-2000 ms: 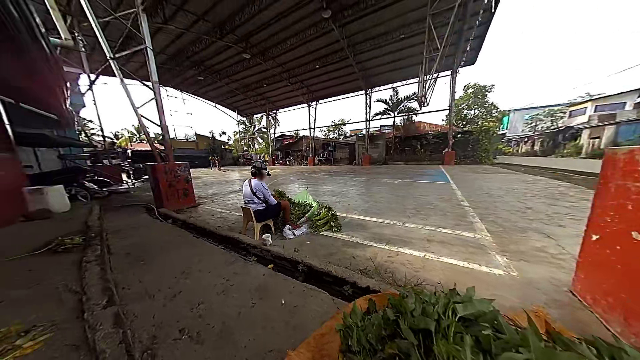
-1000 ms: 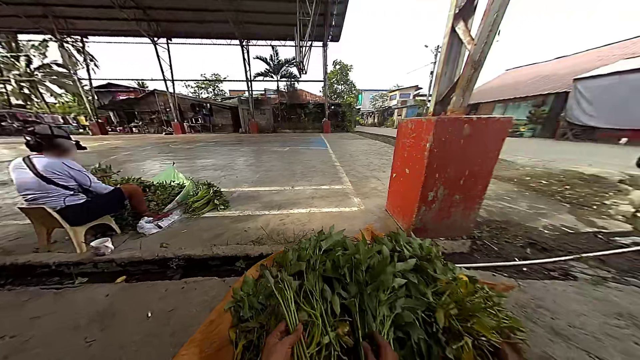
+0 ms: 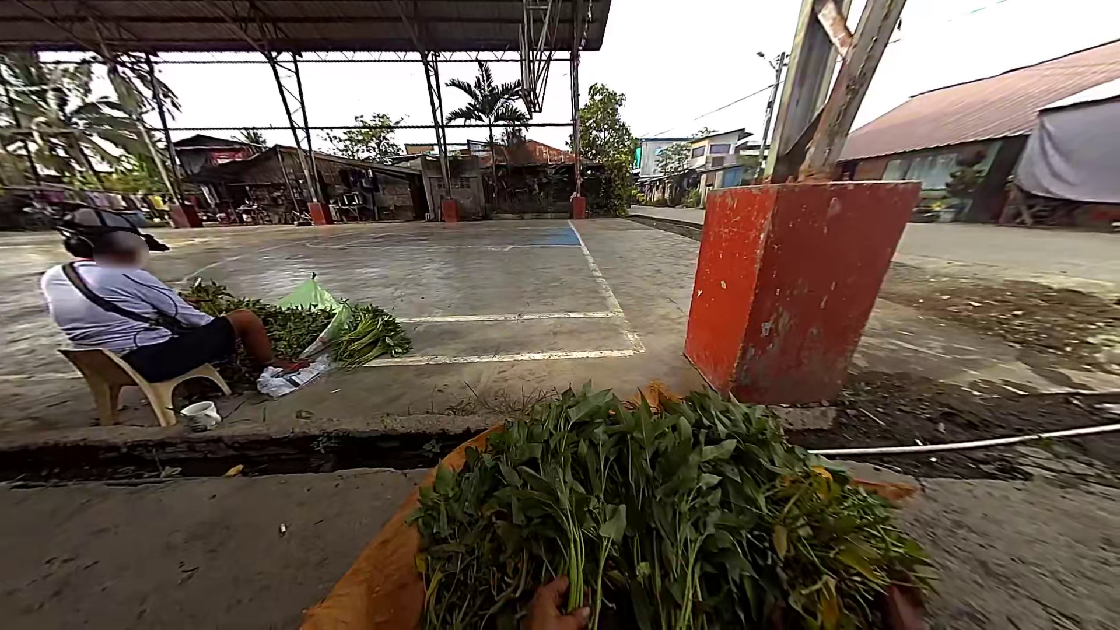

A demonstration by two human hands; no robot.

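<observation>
A big heap of leafy green stalks point(image 3: 665, 490) lies on an orange sheet point(image 3: 385, 569) at the bottom of the head view. My left hand point(image 3: 556, 608) is at the lower edge, its thumb and fingers around the lower stems of a few green stalks. At the right side of the heap, my right hand point(image 3: 903, 605) shows only in a small, dark part beside the leaves; its fingers are hidden. Some yellowed leaves show among the green ones on the right.
A person point(image 3: 131, 297) sits on a plastic chair point(image 3: 131, 381) at the left, near another pile of greens point(image 3: 367, 332) and a white cup point(image 3: 201, 416). A drainage channel point(image 3: 219, 453) runs beyond my heap. A red concrete post base point(image 3: 787, 289) and a white pipe point(image 3: 971, 444) are at the right.
The view has swung right from two seconds ago. One second ago both hands were at the heap's front; my right hand has since moved to the right.
</observation>
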